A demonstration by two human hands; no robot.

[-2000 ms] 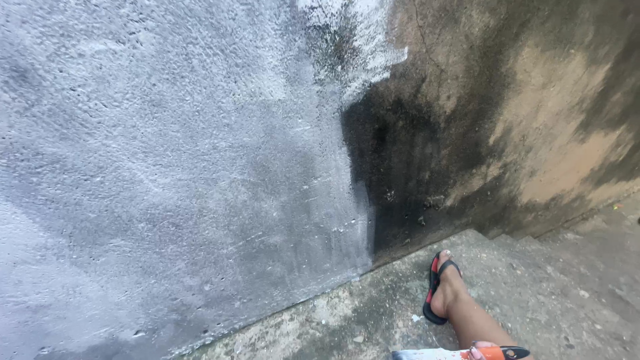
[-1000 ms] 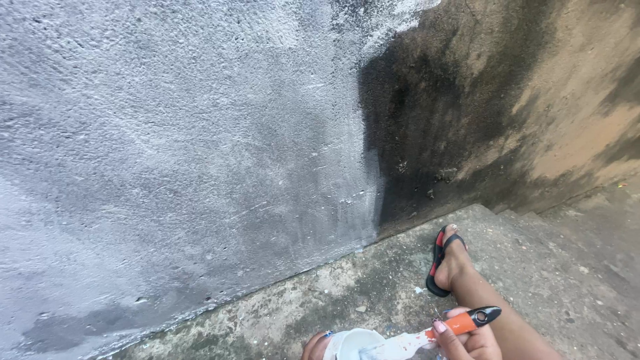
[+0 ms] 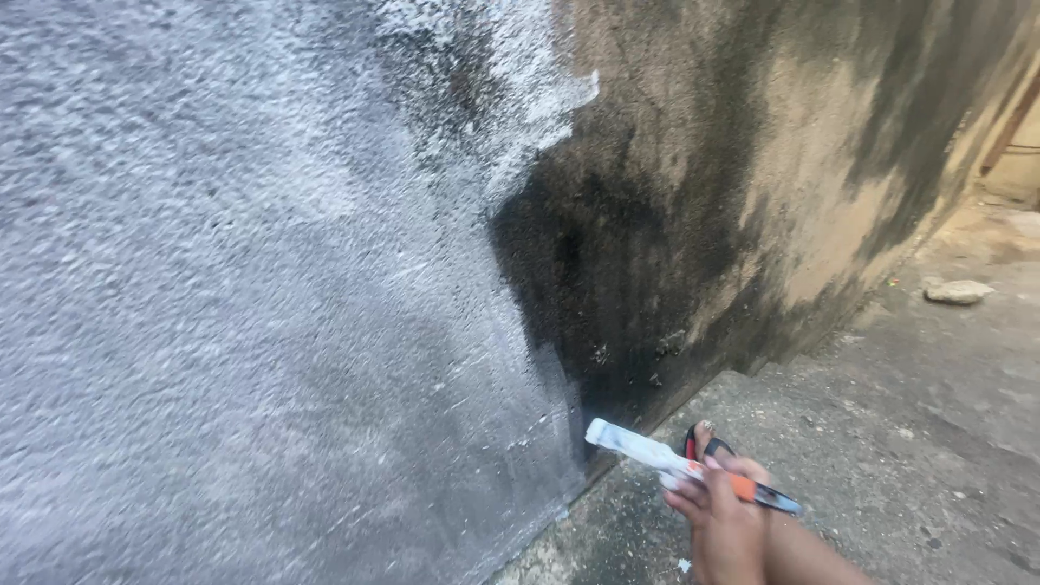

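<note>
My right hand [image 3: 723, 504] grips a paintbrush [image 3: 743, 487] by its orange and black handle, low at the right of centre. White paint coats the brush's bristles and ferrule, and the bristle end points left, close to the lower wall; whether it touches cannot be told. The rough wall [image 3: 284, 284] is coated whitish on the left. To the right it is bare, brown and tan, with a dark stained patch [image 3: 593, 268] beside the paint's edge. My left hand is out of view.
A foot in a black and red flip-flop [image 3: 691, 443] stands on the concrete ledge [image 3: 634, 520] behind the hand. The ledge runs along the wall's base, with step edges [image 3: 751, 370] farther on. A flat stone [image 3: 959, 292] lies on the ground at the right.
My right hand has raised the brush from beside the white container towards the wall. The container and the fingers beside it have gone out of view.
</note>
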